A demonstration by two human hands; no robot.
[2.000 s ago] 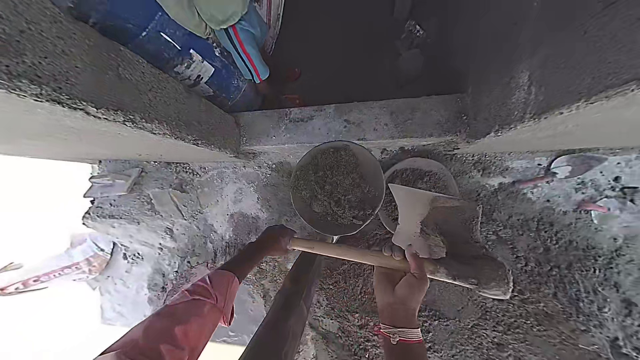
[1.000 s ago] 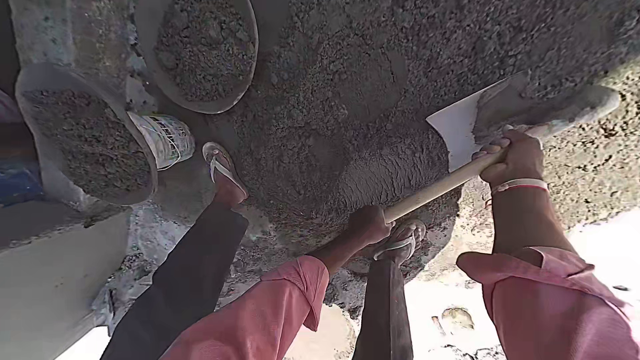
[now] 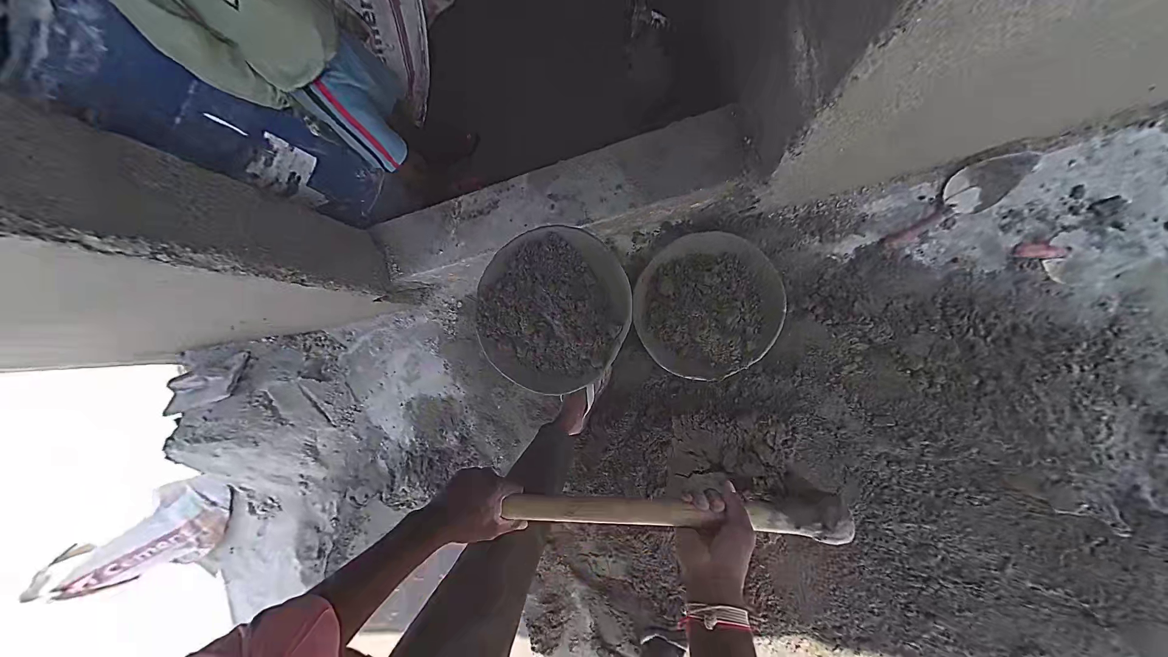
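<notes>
My left hand (image 3: pixel 476 505) is closed around the butt end of the wooden handle (image 3: pixel 602 510) of a hoe. Farther along, close to the mortar-caked head (image 3: pixel 821 518), my right hand (image 3: pixel 718 534) grips the same handle. The blade is hard to tell from the grey mortar (image 3: pixel 931 438) around it. Two round pans stand side by side above my hands: the left pan (image 3: pixel 484 342) and the right pan (image 3: pixel 781 319), both filled with mortar mix.
A concrete sill (image 3: pixel 584 187) runs behind the pans. A person's trouser leg (image 3: pixel 351 109) shows beside a blue drum (image 3: pixel 210 128). A trowel (image 3: pixel 990 182) lies at upper right, and a cement sack (image 3: pixel 146 547) lies at lower left. My sandalled foot is by the left pan.
Two seconds ago the hoe blade showed above the handle, by the right pan; now the hoe is lower, clear of the pans. The view swung away to the mortar and back.
</notes>
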